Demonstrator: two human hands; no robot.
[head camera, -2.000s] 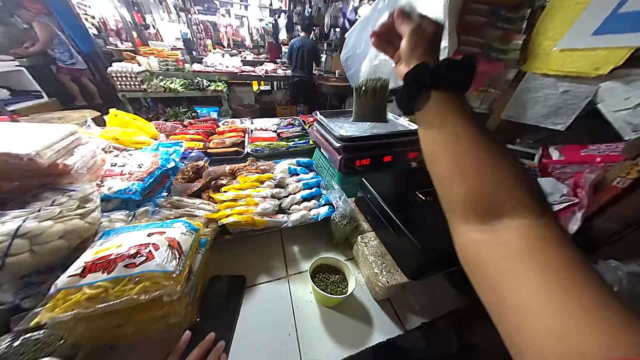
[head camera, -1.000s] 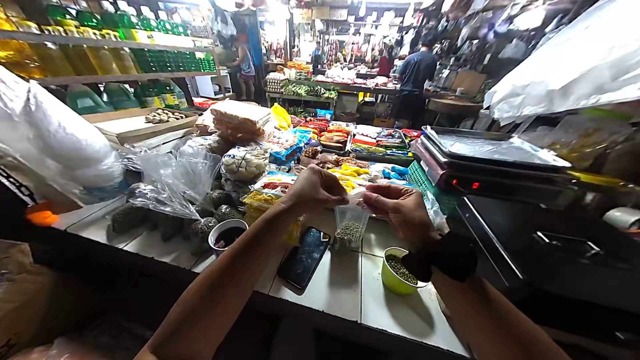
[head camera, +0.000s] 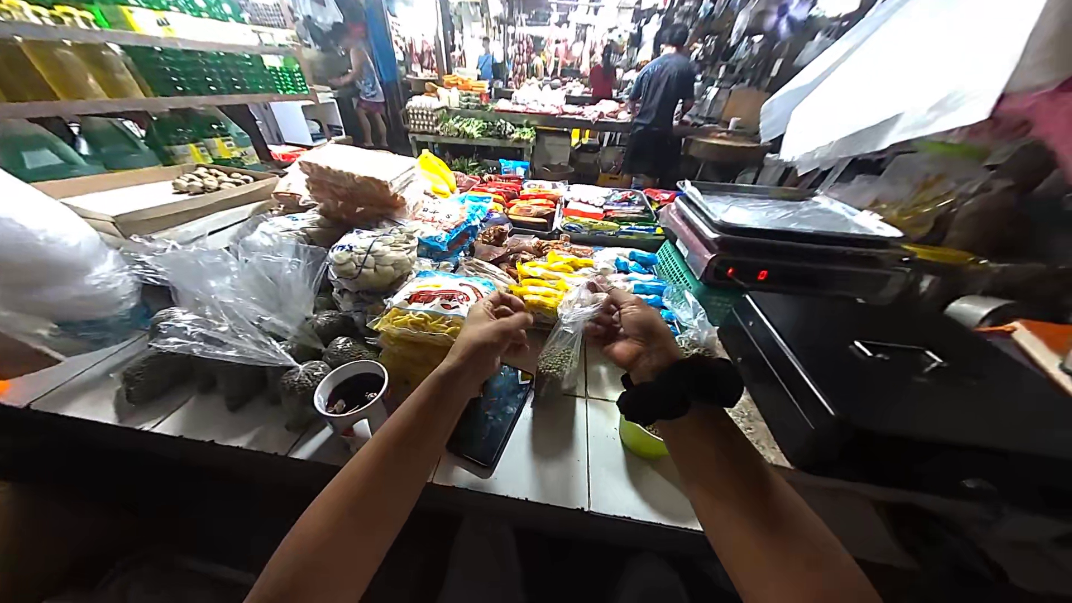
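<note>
My right hand (head camera: 632, 328), with a black scrunchie on its wrist, grips the gathered top of a clear plastic bag of mung beans (head camera: 557, 360) that hangs upright over the tiled counter (head camera: 544, 461). To the left of the bag is my left hand (head camera: 494, 327), its fingers curled close together; whether it holds any plastic I cannot tell. Under my right wrist stands a green cup (head camera: 643, 440), mostly hidden. A smartphone (head camera: 488, 419) lies below my left hand. Several filled bags of dark beans (head camera: 306, 381) stand at the left.
A white cup of dark liquid (head camera: 352, 392) stands near the counter's front edge. At the right are a digital scale (head camera: 779, 226) and a black case (head camera: 913, 368). Packaged food (head camera: 536, 205) covers the back. A co-worker or shopper (head camera: 662, 105) stands farther off.
The small bag, on the scale's tray two seconds ago, is now over the counter. My left hand has drawn away from my right since one second ago. The view has swung widely.
</note>
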